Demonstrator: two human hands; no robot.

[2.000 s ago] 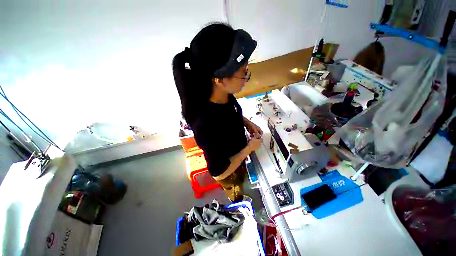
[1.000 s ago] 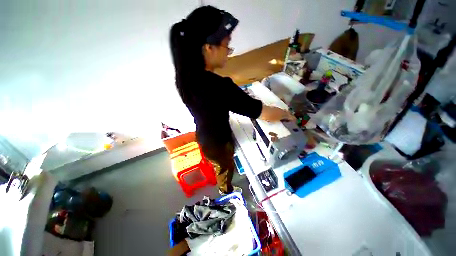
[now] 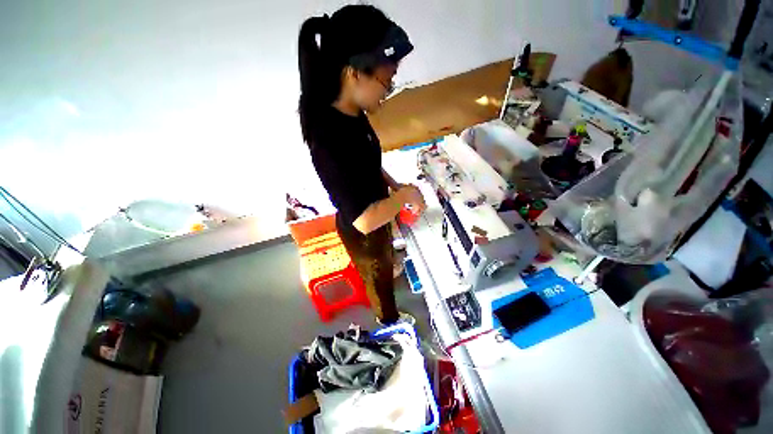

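Neither of my hands is in the picture. In front of me a white sewing machine [image 3: 500, 258] with a dark panel and a round handwheel stands in a long white table [image 3: 585, 373]. A black smartphone [image 3: 522, 313] lies on a bright blue mat [image 3: 566, 298] beside the machine. A person in black [image 3: 347, 161] stands at the table and holds a small red thing [image 3: 409, 215] in their hands, near the table edge.
A blue crate [image 3: 293, 381] with grey cloth [image 3: 352, 360] and white cloth stands on the floor by the table. Orange-red stools [image 3: 326, 267] are behind the person. A clear plastic bag [image 3: 661, 186] hangs at the right above a white tub [image 3: 644, 305] with dark red pieces.
The person's arm, stretched over the machine one second ago, is drawn back to the body, and a small red thing now shows in their hands. My view has shifted slightly.
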